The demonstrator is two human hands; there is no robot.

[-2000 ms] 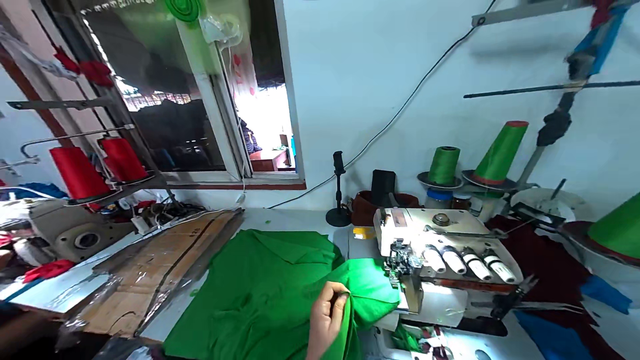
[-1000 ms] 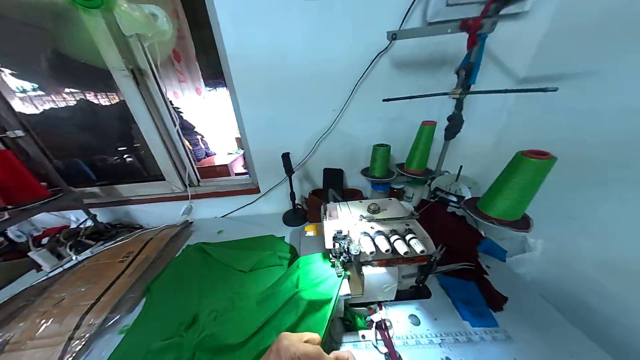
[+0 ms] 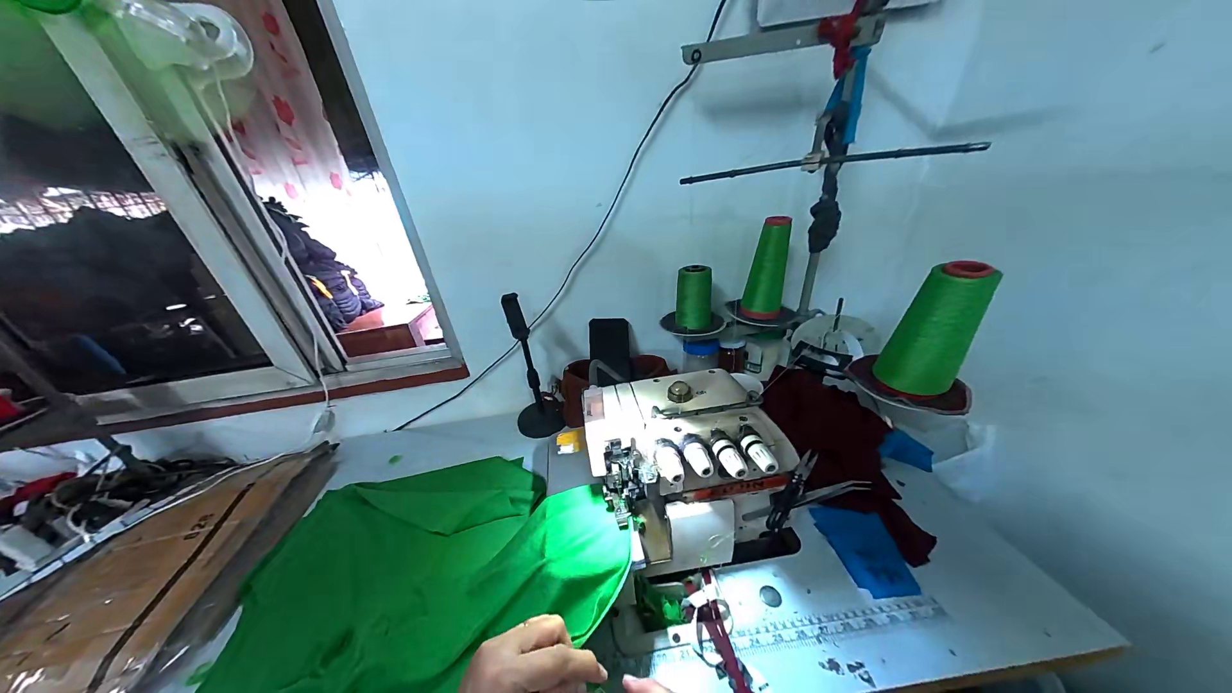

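Green fabric (image 3: 404, 577) lies spread over the left part of the sewing table, its right edge under the lit needle area of a serger sewing machine (image 3: 688, 423). At the bottom centre my left hand (image 3: 534, 659) rests at the near edge of the fabric, fingers curled; whether it pinches the cloth is unclear. Of my right hand (image 3: 645, 684) only a fingertip shows at the bottom edge, just right of the left hand; what it holds is hidden. Green thread cones (image 3: 936, 332) stand behind and to the right of the machine.
Scissors (image 3: 712, 630) with a dark red strip lie before the machine. Dark red cloth (image 3: 828, 433) and blue scraps (image 3: 866, 551) lie to its right. A small black stand (image 3: 541, 416) is behind the fabric. Plastic-wrapped cardboard (image 3: 144, 577) borders the left side.
The view has swung to the right. Two seconds ago a hand gripped a raised fold of green fabric near the needle; now the fabric lies flatter and the hand is lower, nearer the front edge.
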